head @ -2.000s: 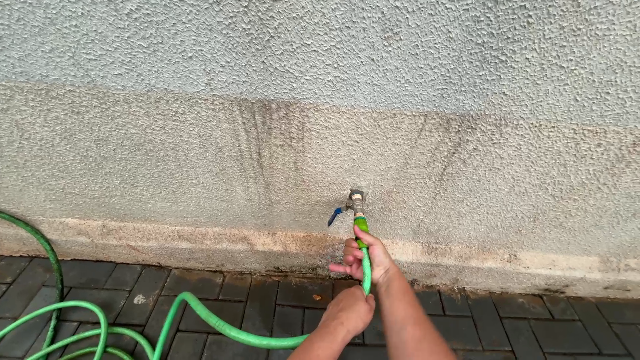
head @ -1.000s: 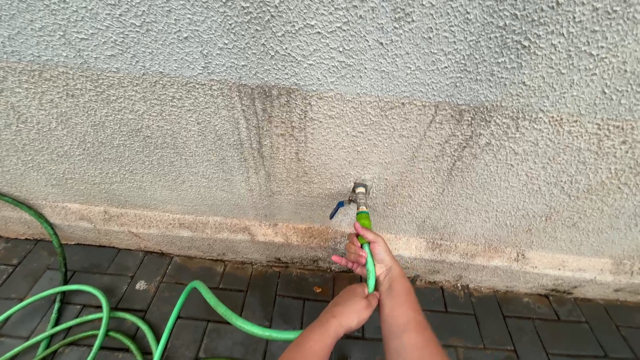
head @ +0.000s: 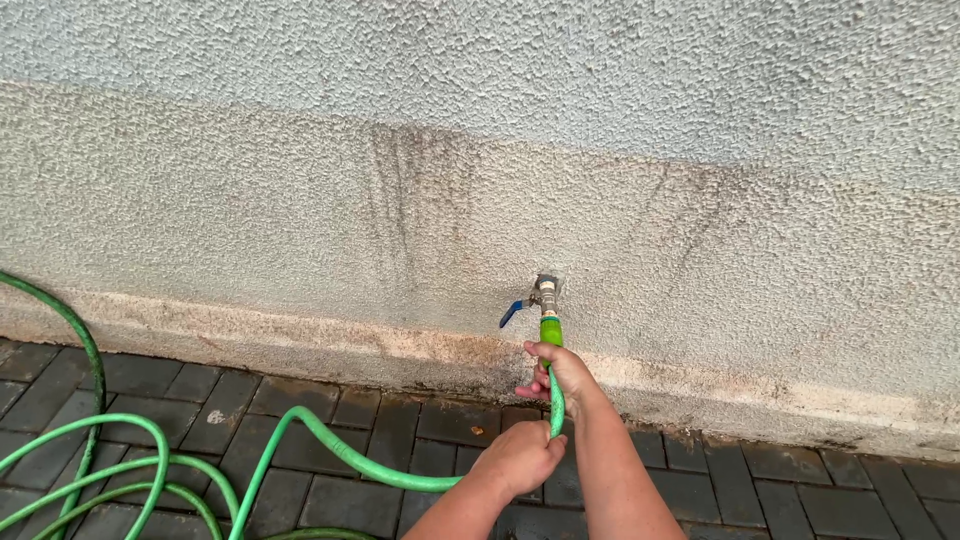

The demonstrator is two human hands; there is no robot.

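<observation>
A metal tap point(head: 548, 294) sticks out of the wall, its blue lever handle point(head: 511, 313) pointing down to the left. The lime-green hose connector point(head: 551, 331) is at the tap's outlet. My right hand point(head: 562, 373) has its thumb and fingers around the connector's lower part, where the green garden hose point(head: 556, 401) comes out. Just below, my left hand point(head: 521, 454) is closed around the hose, which runs on from there to the left in a raised bend.
Loops of green hose point(head: 161, 450) lie on the dark paving bricks point(head: 345, 502) at the lower left, and a darker hose length point(head: 94, 352) rests against the wall's base. The rough plaster wall point(head: 262, 202) bears dark stains. A small brown leaf point(head: 477, 430) lies near the wall.
</observation>
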